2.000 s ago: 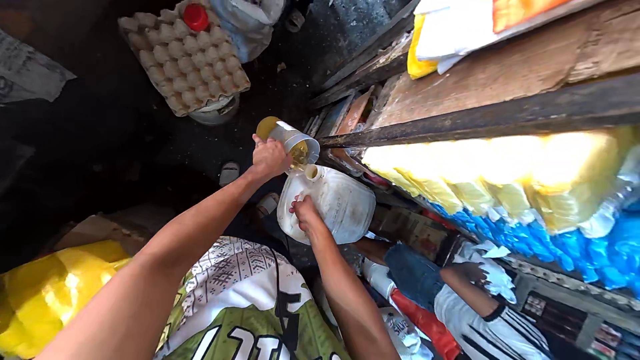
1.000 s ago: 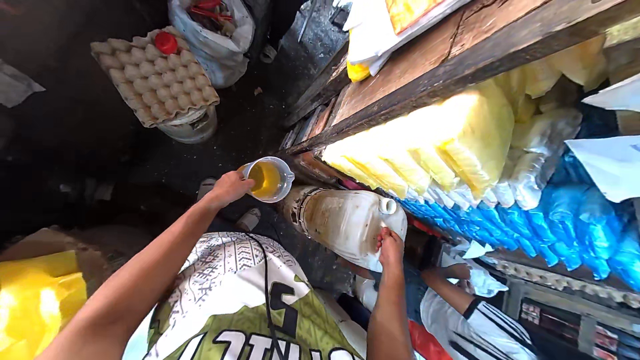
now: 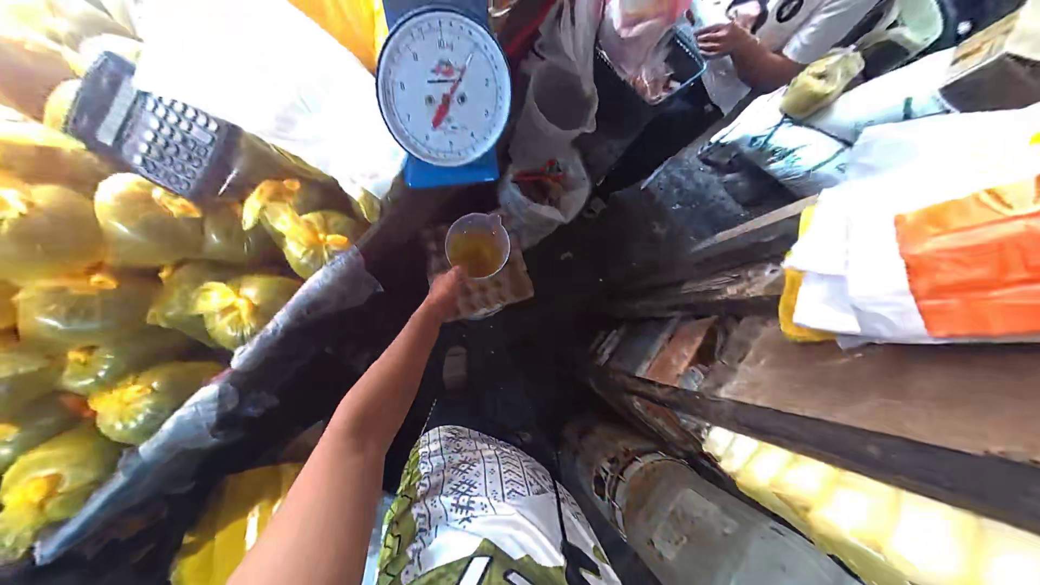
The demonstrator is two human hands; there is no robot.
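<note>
My left hand (image 3: 448, 291) grips the near side of a translucent plastic measuring jug (image 3: 477, 246) with yellow liquid in it. From this view the jug appears over a cardboard egg tray (image 3: 517, 283), hiding much of it; whether they touch cannot be told. Past the jug, a plastic bag (image 3: 540, 191) holds something red. My right hand is out of the frame, and so is the white jerrycan.
A dial scale (image 3: 443, 85) stands ahead. At left, a calculator (image 3: 150, 126) lies by tied bags of yellow liquid (image 3: 154, 219). A wooden shelf beam (image 3: 853, 447) and a drum-like container (image 3: 691, 520) are at right. A person's hand (image 3: 723, 39) shows at upper right.
My left hand has carried the jug away from the white jerrycan, forward over the egg tray. My right hand, on the jerrycan before, has gone out of view. The view has swung left.
</note>
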